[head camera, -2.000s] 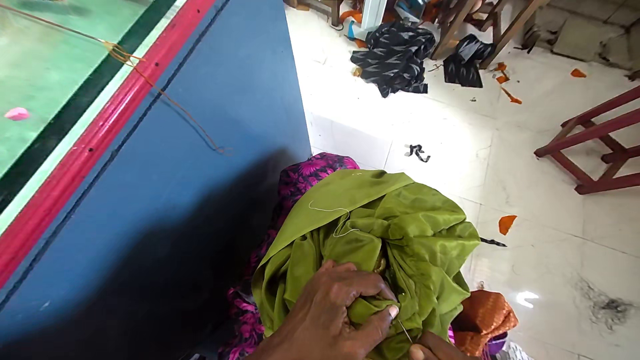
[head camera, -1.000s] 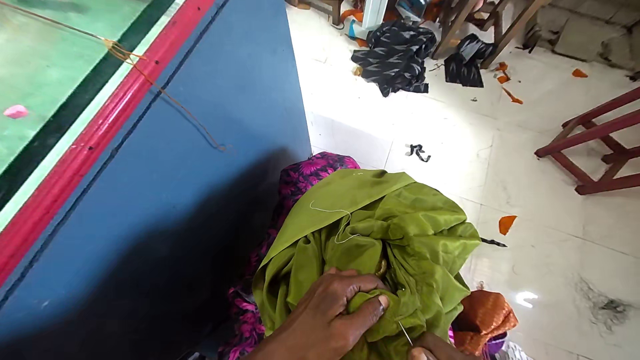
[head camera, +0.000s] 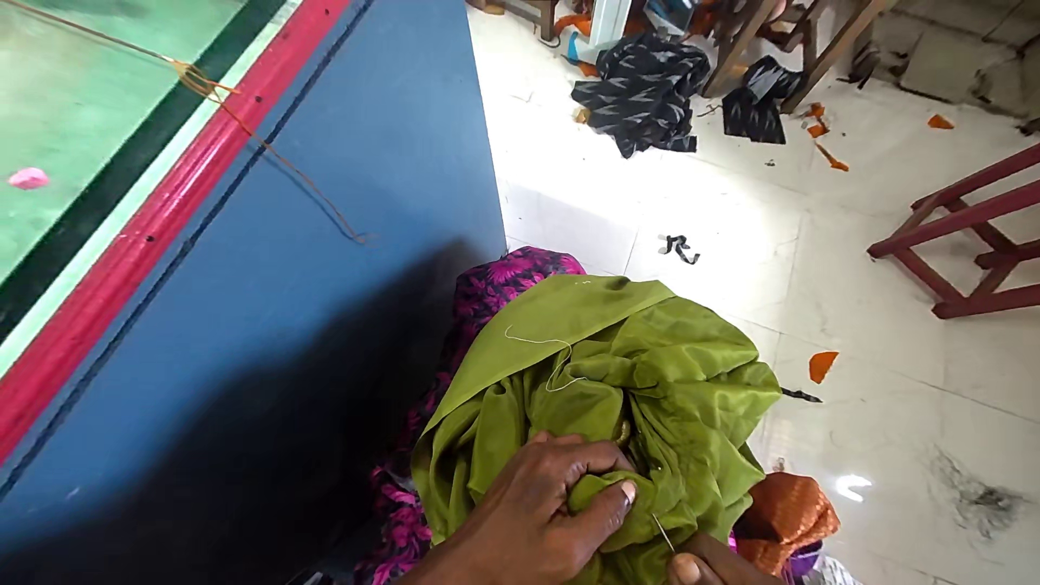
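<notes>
Bunched green fabric (head camera: 699, 349) lies over my lap, on pink and black patterned cloth (head camera: 520, 272). With thumb and fingers, my left hand (head camera: 561, 504) pinches a fold of the green fabric near its lower middle. At the bottom edge, my right hand (head camera: 703, 562) holds a thin sewing needle (head camera: 664, 533) between its fingertips, its point directed up and left at the fabric. Part of the right hand is cut off by the frame. A loose pale thread (head camera: 561, 345) curls across the green fabric above my left hand.
A blue panel with a red edge (head camera: 183, 179) stands at the left. Black patterned cloth (head camera: 642, 93) lies on the tiled floor near wooden legs. A red wooden stool (head camera: 967, 219) is at the right, orange cloth (head camera: 784, 516) at the lower right.
The loose thread on the green fabric has shifted its curve. My left hand keeps its pinch, and my right hand still has the needle low in the view.
</notes>
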